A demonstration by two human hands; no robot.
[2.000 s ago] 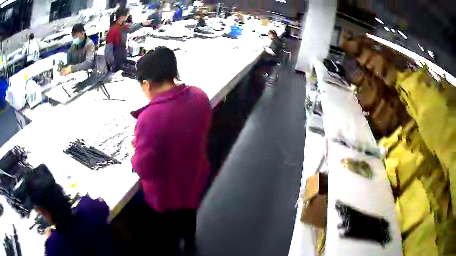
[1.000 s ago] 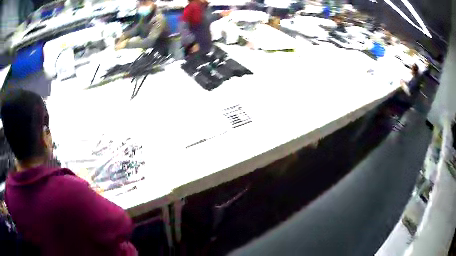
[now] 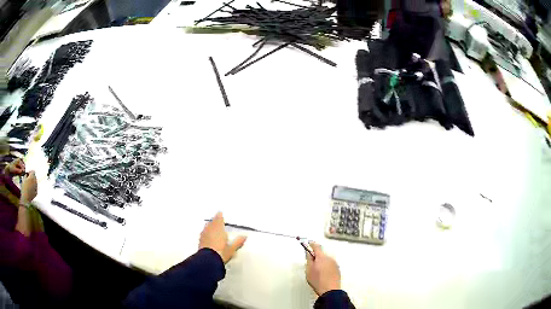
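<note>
My left hand point(image 3: 217, 239) lies at the left end of a thin dark line point(image 3: 260, 230) near the table's front edge, thumb spread; I see nothing gripped in it. The line may be a cord or an edge; I cannot tell. My right hand point(image 3: 323, 273) holds a pen point(image 3: 307, 248), its tip near the line's right end. A grey-beige calculator point(image 3: 357, 215) lies right of the line, beyond my right hand. The white glare hides any page under my hands.
Plastic-wrapped black straps point(image 3: 115, 157) lie left on the white table point(image 3: 266, 151). Loose black strips point(image 3: 272, 24) and tied black bundles point(image 3: 411, 90) lie at the far side. A small pale ring point(image 3: 446, 216) lies right. A person's hands point(image 3: 27, 184) show at the left edge.
The view has swung from the workshop and the person in magenta down to the near table. My two hands, the pen and the calculator have come into view.
</note>
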